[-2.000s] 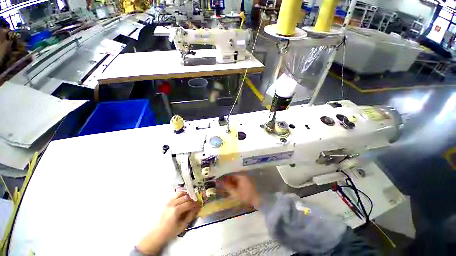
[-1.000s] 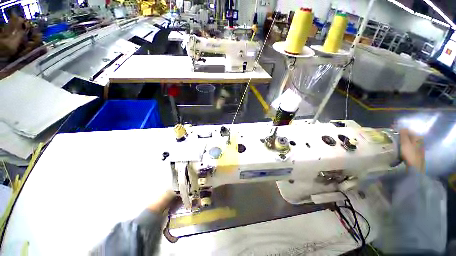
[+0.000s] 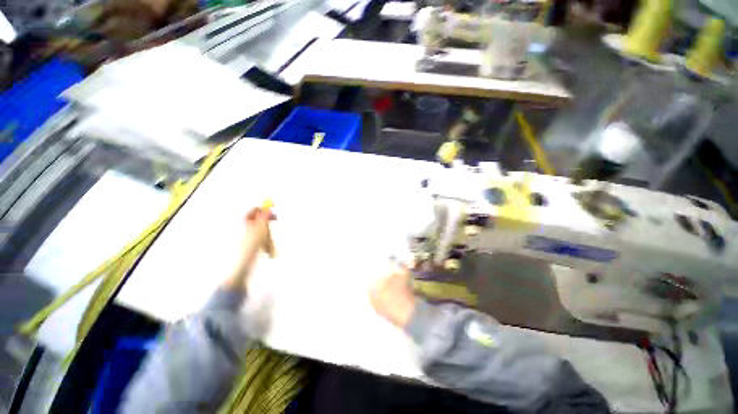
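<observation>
My left hand (image 3: 257, 230) is over the white table left of the sewing machine head (image 3: 566, 234). A short yellow webbing piece (image 3: 268, 204) shows at its pinched fingertips, blurred. My right hand (image 3: 394, 297) is low over the table, just left of the presser foot area (image 3: 433, 260); its fingers are blurred and I cannot tell whether they hold anything. Yellow tape (image 3: 445, 291) lies on the machine bed. A small yellow piece (image 3: 318, 139) shows at the table's far edge, in front of the blue bin.
Long yellow webbing strips (image 3: 154, 230) hang along the table's left edge. A webbing bundle (image 3: 263, 384) is by my lap. A blue bin (image 3: 324, 123) stands beyond the table. White sheets (image 3: 174, 97) are stacked at the left. Black cables (image 3: 665, 364) lie at the right.
The view has swung left. My right hand has left the handwheel and come to the left of the needle area. My left hand has moved away from the needle area, out over the table.
</observation>
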